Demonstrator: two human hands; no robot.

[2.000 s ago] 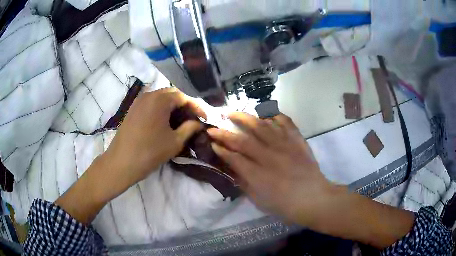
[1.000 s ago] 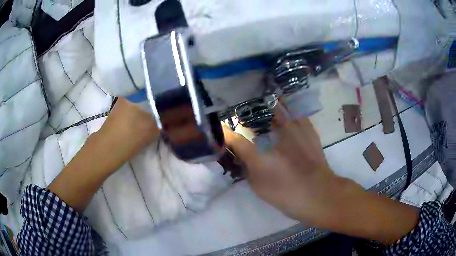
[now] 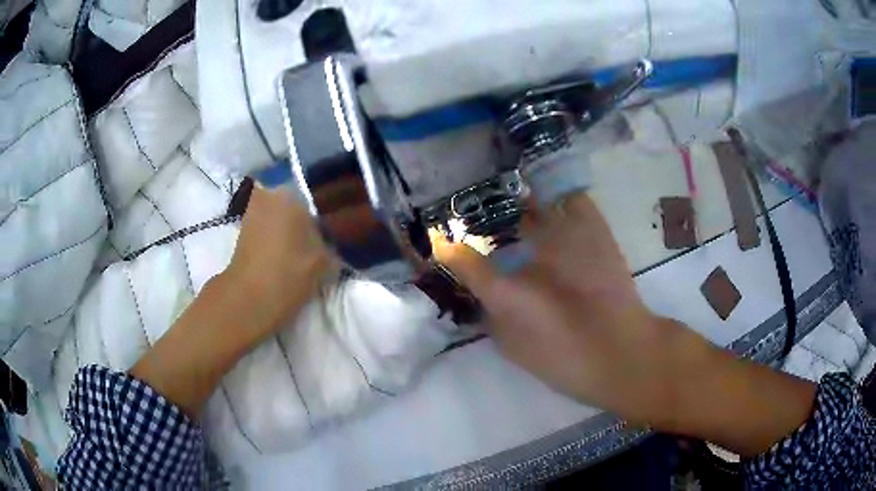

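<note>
The small dark brown piece (image 3: 448, 292) lies under the machine head, beside the lit needle area (image 3: 461, 233). White quilted fabric (image 3: 317, 355) spreads below and left of it. My left hand (image 3: 279, 245) is on the fabric left of the needle; its fingertips are hidden behind the shiny metal machine part (image 3: 334, 163), so its grip is unclear. My right hand (image 3: 571, 307) is right of the needle, thumb against the brown piece, holding it. Its other fingers are partly hidden by the round tension discs (image 3: 538, 125).
The white machine head (image 3: 480, 48) with a blue stripe spans the top. Brown scraps (image 3: 678, 223) and a dark strap (image 3: 780, 278) lie at right. A grey measuring strip (image 3: 538, 455) follows the front edge. More quilted panels (image 3: 48, 182) are heaped at left.
Since two seconds ago the view has shifted closer to the machine head. My hands have moved apart, left hand behind the metal part. In the last second my left hand shows slightly further right.
</note>
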